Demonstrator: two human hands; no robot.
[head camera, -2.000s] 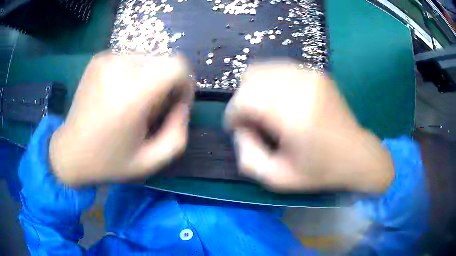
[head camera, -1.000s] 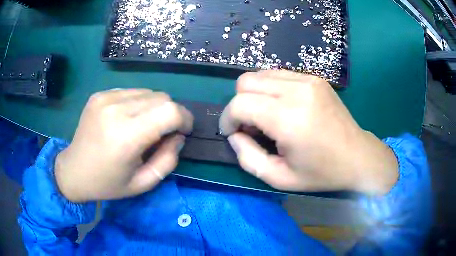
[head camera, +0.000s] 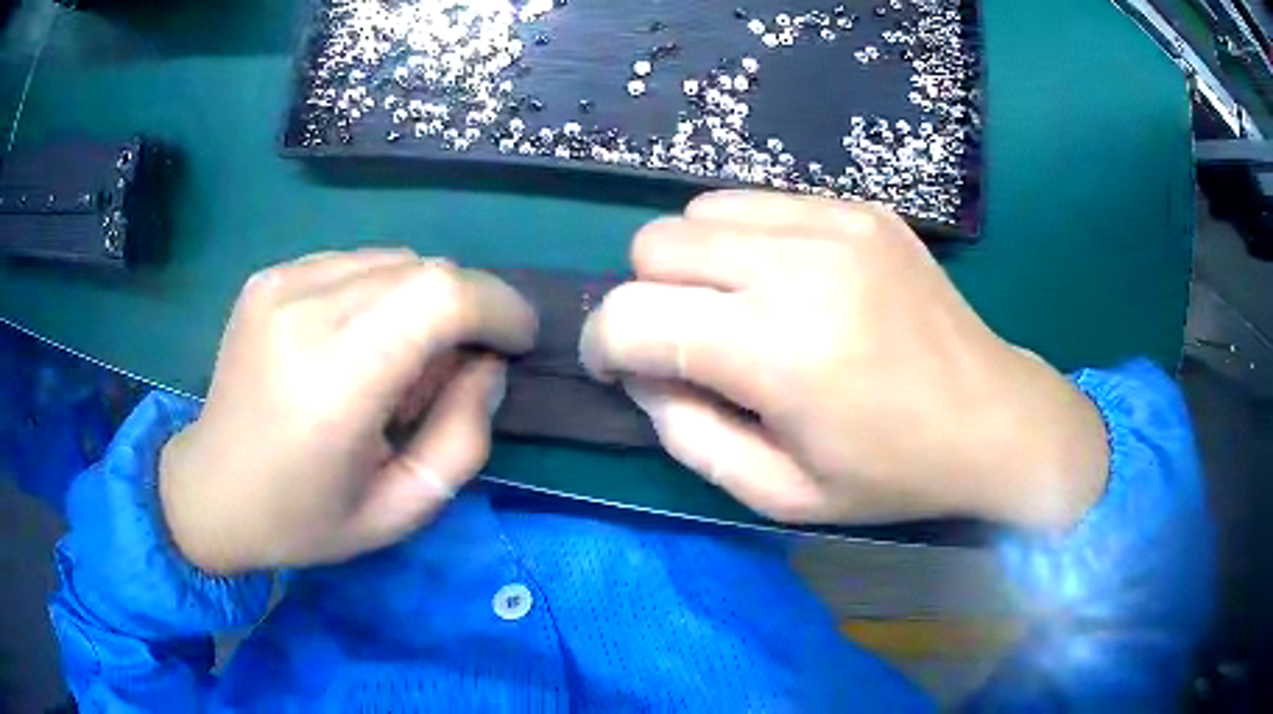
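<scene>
A black plastic housing (head camera: 566, 405) lies lengthwise on the green mat near its front edge, mostly covered by both hands. My left hand (head camera: 335, 405) is curled over its left part, thumb and forefinger tips close to the surface. My right hand (head camera: 782, 356) is curled over its right part, fingertips at the middle of the housing. Whether either hand pinches a small fastener is hidden by the fingers. Just beyond lies a black tray (head camera: 600, 91) with many shiny small metal fasteners (head camera: 419, 70) scattered in it.
Another black housing (head camera: 63, 209) with metal-ringed holes at its end lies at the left on the green mat (head camera: 1082, 195). Metal rails (head camera: 1187, 56) run at the upper right. A dark object is cut off at the upper left. Blue sleeves show below.
Since two seconds ago, both hands have come down onto the housing. Over the last second my right fingertips have shifted slightly left along it. My left hand has hardly moved.
</scene>
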